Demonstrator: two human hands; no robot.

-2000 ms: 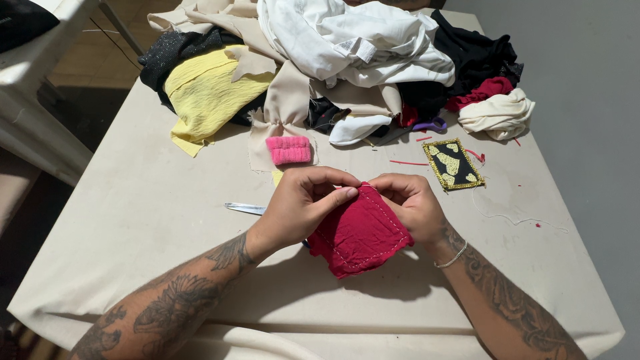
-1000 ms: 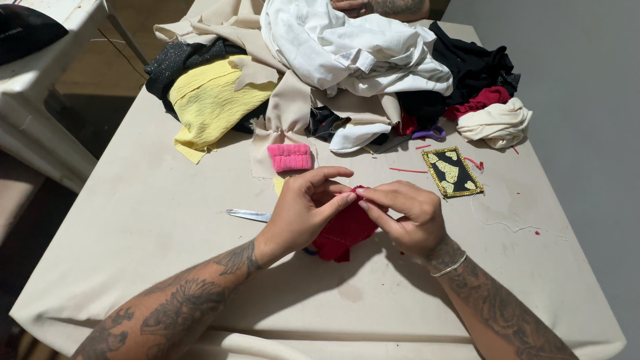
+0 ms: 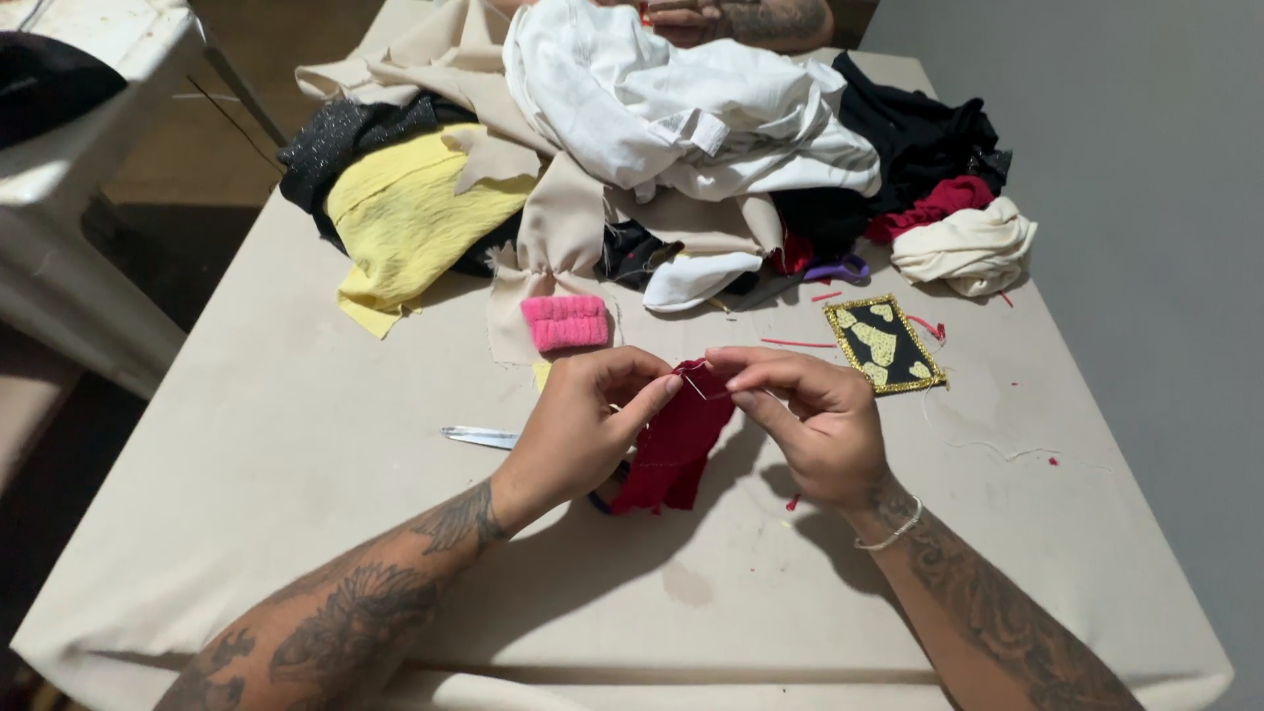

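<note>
A piece of dark red fabric [image 3: 676, 449] with a pale line of stitches hangs between my hands. My left hand [image 3: 592, 420] pinches its top edge between thumb and fingers. At the top right corner, my right hand [image 3: 815, 415] has its fingertips closed on the cloth edge or the thread; which one is unclear. A thin sewing needle [image 3: 695, 387] shows against the red fabric between the fingertips. Partly under my left hand lies a pair of scissors, its metal blade [image 3: 480, 436] pointing left and a dark blue handle showing below the cloth.
A pink ribbed fabric piece [image 3: 566, 323] lies beyond my left hand. A black patch with gold trim [image 3: 884, 344] is at the right, near red scraps and loose white thread. White cloth [image 3: 681, 109], yellow cloth [image 3: 425, 212] and others form a heap behind. Another person's arm [image 3: 760, 22] rests beyond it.
The red fabric was spread wide toward the camera two seconds ago; now it hangs narrower and folded. My right hand has shifted along its top edge, and the needle now shows.
</note>
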